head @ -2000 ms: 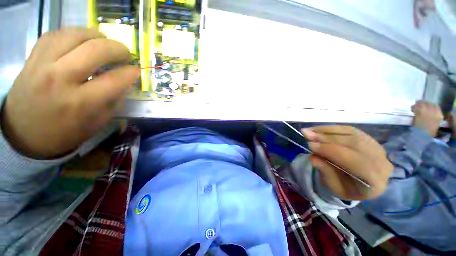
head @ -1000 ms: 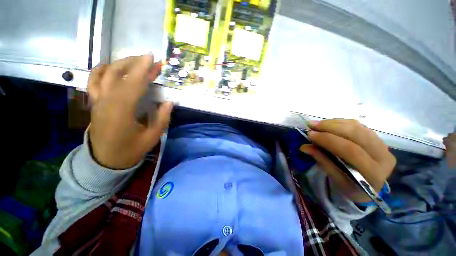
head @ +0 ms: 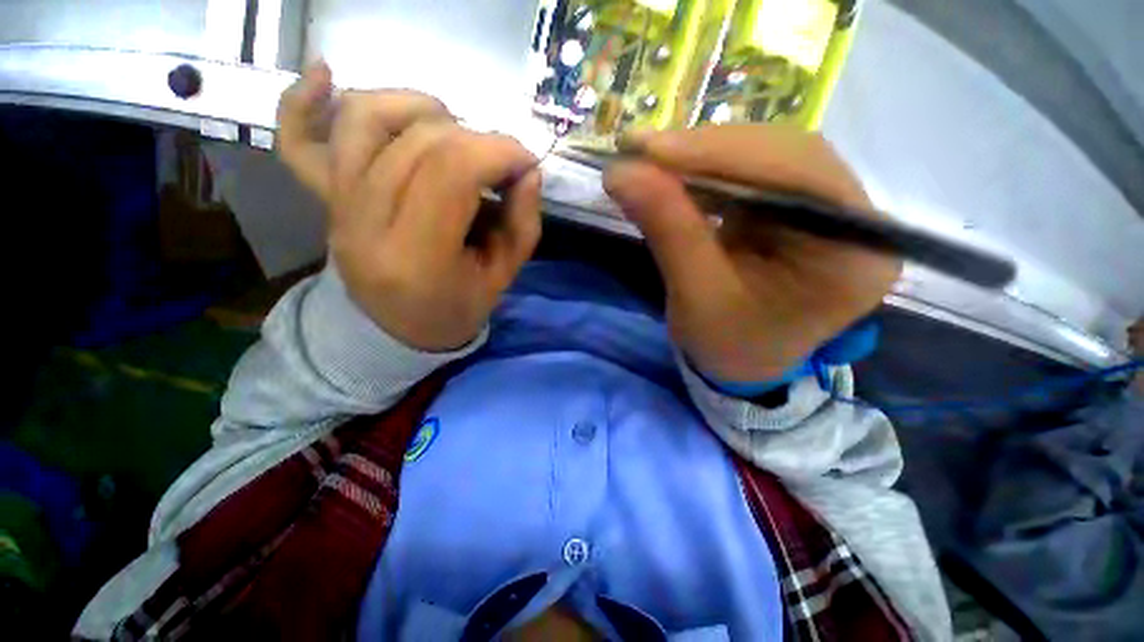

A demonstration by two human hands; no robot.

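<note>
My right hand (head: 765, 245), with a blue wrist strap (head: 815, 360), holds dark tweezers (head: 866, 233). Their tips point left, to the near edge of the circuit board panel (head: 684, 63), which has yellow-green edges. My left hand (head: 427, 207) is at the left of the board's near corner, thumb and forefinger pinched close together around the end of a thin dark wire (head: 547, 153), close to the tweezer tips. The fingertips partly hide the wire. Part of the board is hidden by my right hand.
The pale metal track (head: 414, 50) runs across the top, with a dark round knob (head: 185, 80) on its front rail at the left. A blue cord (head: 1004, 399) runs from my right wrist to the right. A person's dark grey-blue clothing (head: 1066, 477) shows at the right edge.
My right hand has brought the tweezers up and left to the board's near edge. My left hand has closed its fingers by the board. The board appears further right in view.
</note>
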